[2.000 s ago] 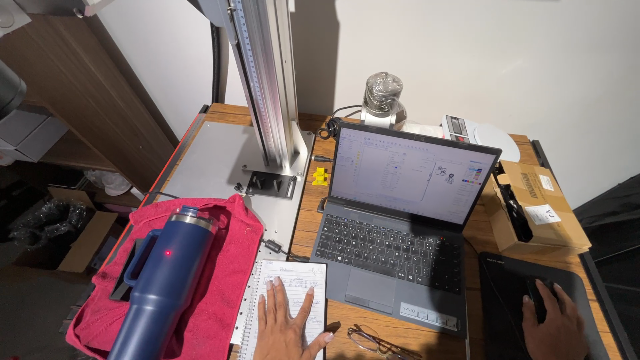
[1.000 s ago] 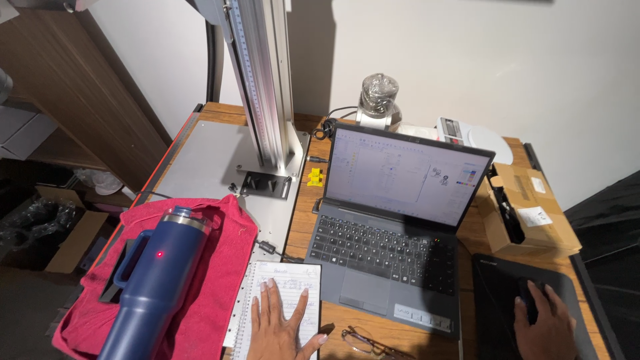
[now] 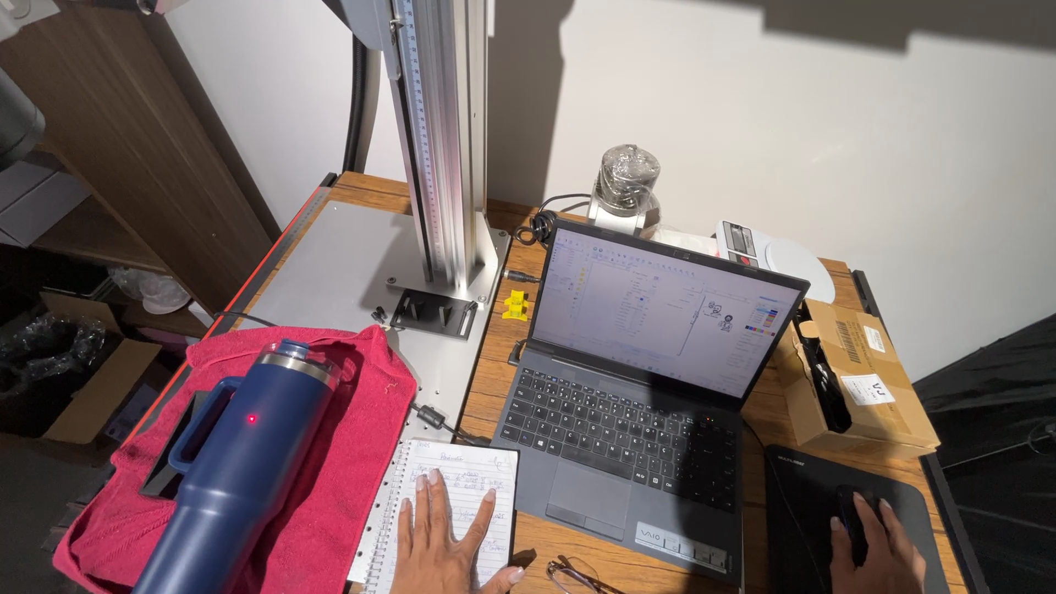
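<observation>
My left hand (image 3: 441, 544) lies flat with its fingers spread on a spiral notebook (image 3: 491, 503) with handwriting. My right hand (image 3: 879, 549) rests over a black computer mouse (image 3: 855, 516) on a dark mouse pad (image 3: 796, 487). Between the hands stands an open VAIO laptop (image 3: 590, 487), its screen showing a drawing program with small line figures. To the left, a blue tumbler with a handle (image 3: 256, 462) lies on a pink-red towel (image 3: 363, 396), a red light dot on its side. Eyeglasses (image 3: 569, 575) lie near the front edge.
A metal column with a scale (image 3: 450, 165) rises from a plate (image 3: 330, 247) at the back left. Behind the laptop are a plastic-wrapped device (image 3: 624, 186) and a white digital scale (image 3: 792, 264). A cardboard box (image 3: 874, 421) sits at right; yellow plastic pieces (image 3: 516, 305) lie beside the laptop.
</observation>
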